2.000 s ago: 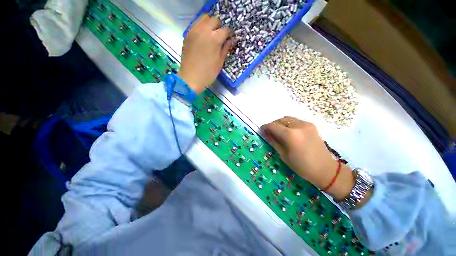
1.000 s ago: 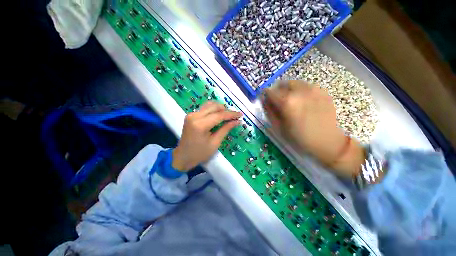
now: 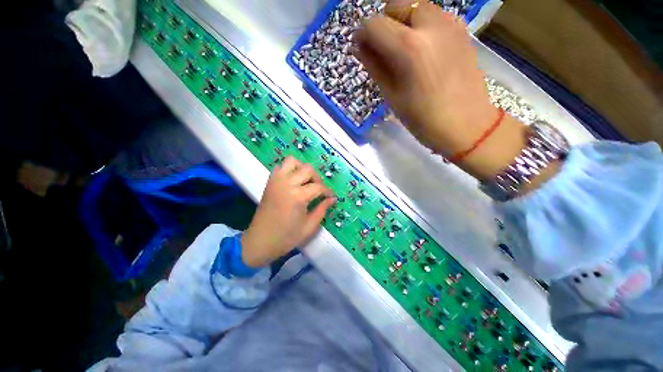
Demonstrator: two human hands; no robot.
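Observation:
A long green PCB panel (image 3: pixel 382 236), dotted with small parts, runs diagonally across the bench. My left hand (image 3: pixel 289 207), with a blue wrist strap, is over the panel's near edge, its fingers curled; whether it holds a small part cannot be told. My right hand (image 3: pixel 425 80), with a metal watch and red cord, is over the blue bin (image 3: pixel 331 109), its blurred fingertips at the silvery cylinders (image 3: pixel 331 65). Whether those fingers hold a cylinder cannot be told.
A heap of cream-white parts (image 3: pixel 509 102) lies behind my right wrist, partly hidden. Small black pieces (image 3: pixel 503 251) lie on the white bench near my right sleeve. A white cloth-like sleeve (image 3: pixel 105 36) is at upper left. Brown cardboard (image 3: pixel 574 58) is at the back; blue crates (image 3: pixel 131 218) stand below.
My left hand has moved from the bin down to the panel. My right hand has moved from beside the panel up over the bin, now covering part of it.

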